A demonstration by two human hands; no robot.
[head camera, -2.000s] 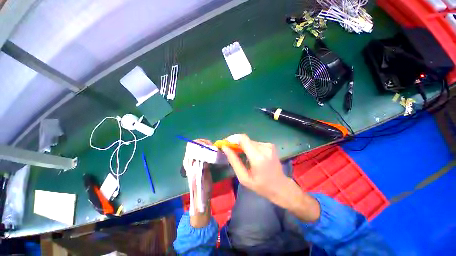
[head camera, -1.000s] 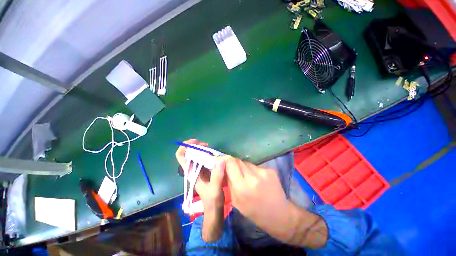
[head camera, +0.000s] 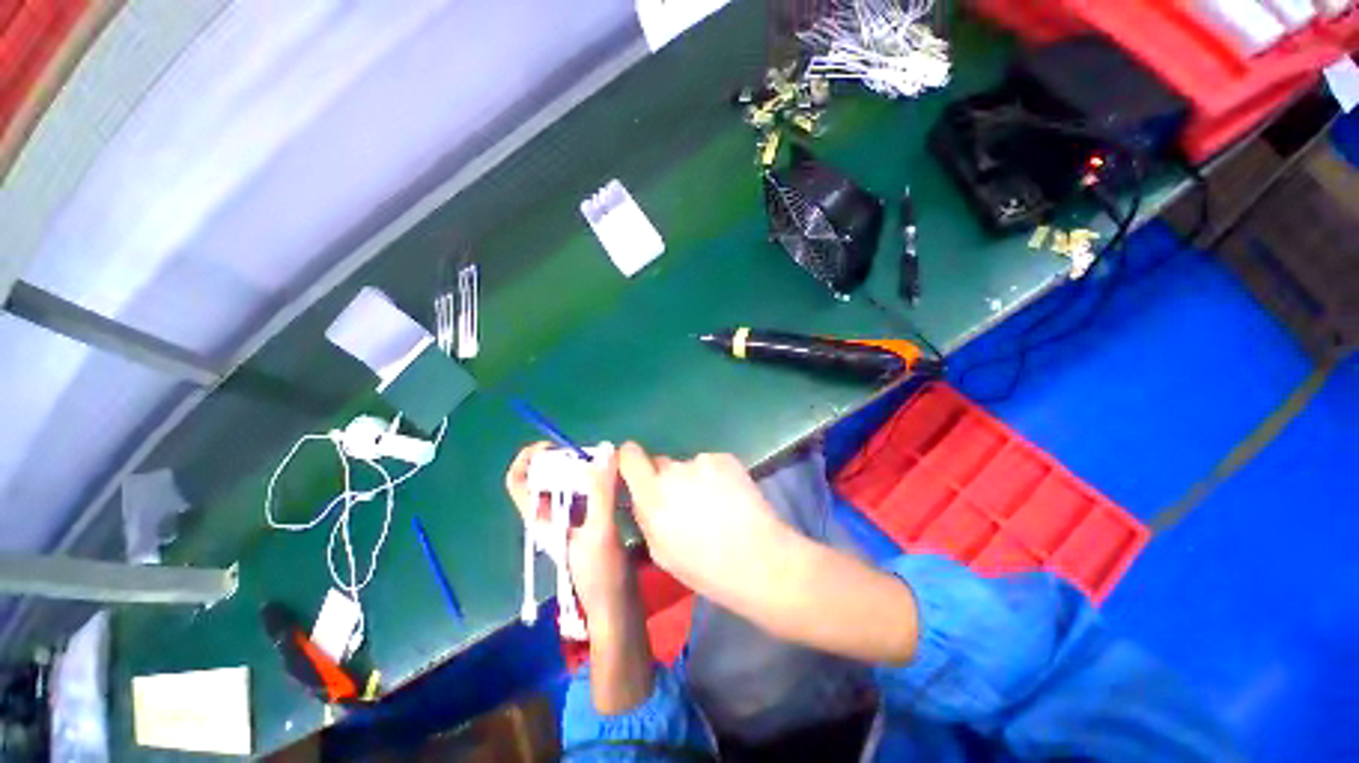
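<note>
A white power bank with short white built-in cables hanging from it is held over my lap at the bench edge. My left hand grips the unit from below and behind. My right hand is closed at the unit's right end; whether its fingertips hold a small tool is hidden. A thin blue pry stick lies against the unit's top edge and points up to the left. A second blue stick lies on the bench.
The green bench carries a black-orange electric screwdriver, a black fan, a flat white shell, a white corded device, an orange-black tool and cable leads. A red compartment tray is right of my lap.
The view has shifted, so the bench items appear moved. The orange card seen earlier at my right fingertips no longer shows. The unit and its hanging cables have turned slightly in my hands.
</note>
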